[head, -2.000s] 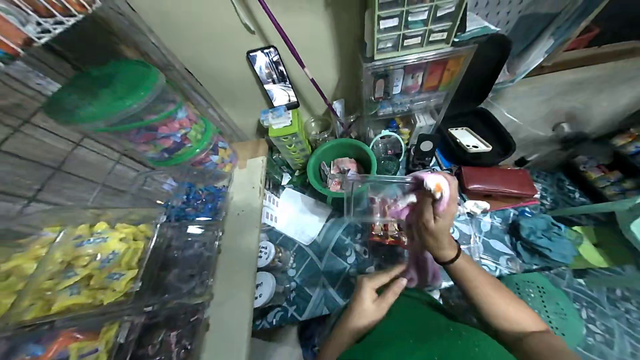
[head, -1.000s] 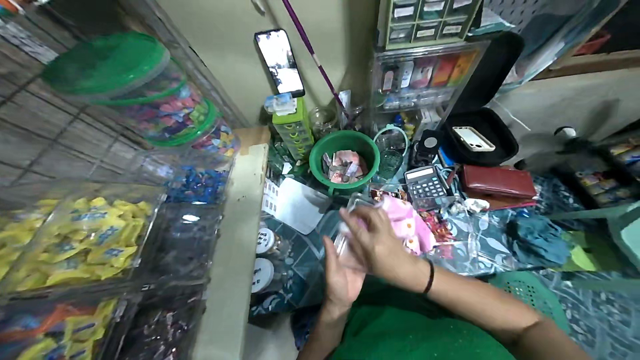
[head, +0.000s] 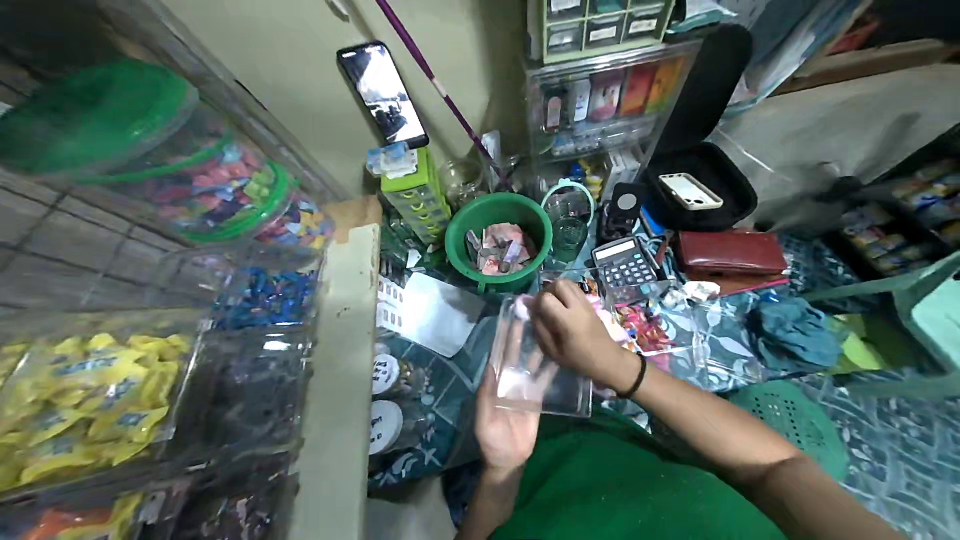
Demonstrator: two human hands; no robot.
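Note:
My left hand (head: 510,420) is under a clear plastic box (head: 559,394), palm up, its fingers seen through the plastic; the box rests on it. My right hand (head: 574,326), a black band at its wrist, is curled on a pink cloth (head: 611,326) at the box's upper edge. Part of the cloth hangs behind the right hand and forearm. Beyond the hands stands a green plastic basin (head: 499,283) with paper notes in it. Small red and pink packets (head: 646,328) lie just right of the right hand.
A calculator (head: 624,266), a dark red wallet (head: 731,253) and an open black case (head: 701,217) lie at the right. White-lidded jars (head: 386,427) stand at the left, beside a wooden ledge (head: 341,360). A smartphone (head: 384,94) leans on the wall.
Two seconds ago the right hand held up the box and the cloth, with the left hand lower and apart. Now the box lies over the left palm, and the right hand is at its upper edge.

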